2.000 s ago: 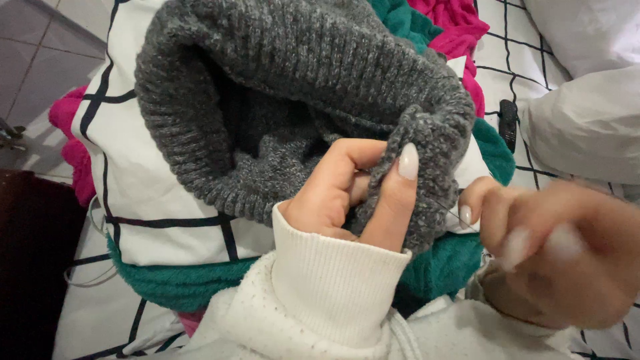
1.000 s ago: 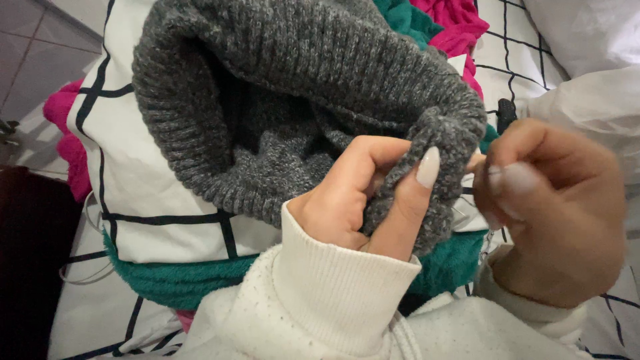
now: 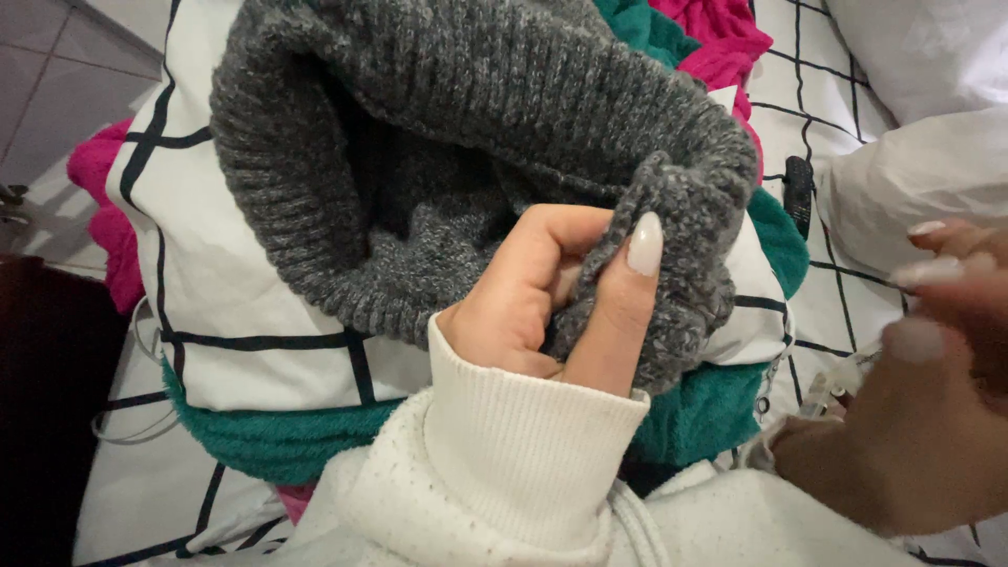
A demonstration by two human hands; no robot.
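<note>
A dark grey ribbed knit garment (image 3: 504, 87) lies with its opening towards me on a white pillow with black lines (image 3: 252, 370). My left hand (image 3: 551, 299) pinches a folded part of its knit edge between thumb and fingers, on the near right side of the opening. Out at the right edge of the view, my right hand (image 3: 929, 378) is raised away from the knit, blurred, with thumb and fingertips close together. Whether a needle or thread is between those fingertips cannot be told.
Teal plush fabric (image 3: 283, 441) lies under the pillow, and bright pink fabric (image 3: 713, 39) shows behind it. A small black object (image 3: 798, 195) rests on the checked bedding at the right, near white pillows (image 3: 913, 181). A white cable (image 3: 138, 429) loops at the left.
My right hand has moved away from the knit edge to the right. My left hand keeps its pinch on the grey knit.
</note>
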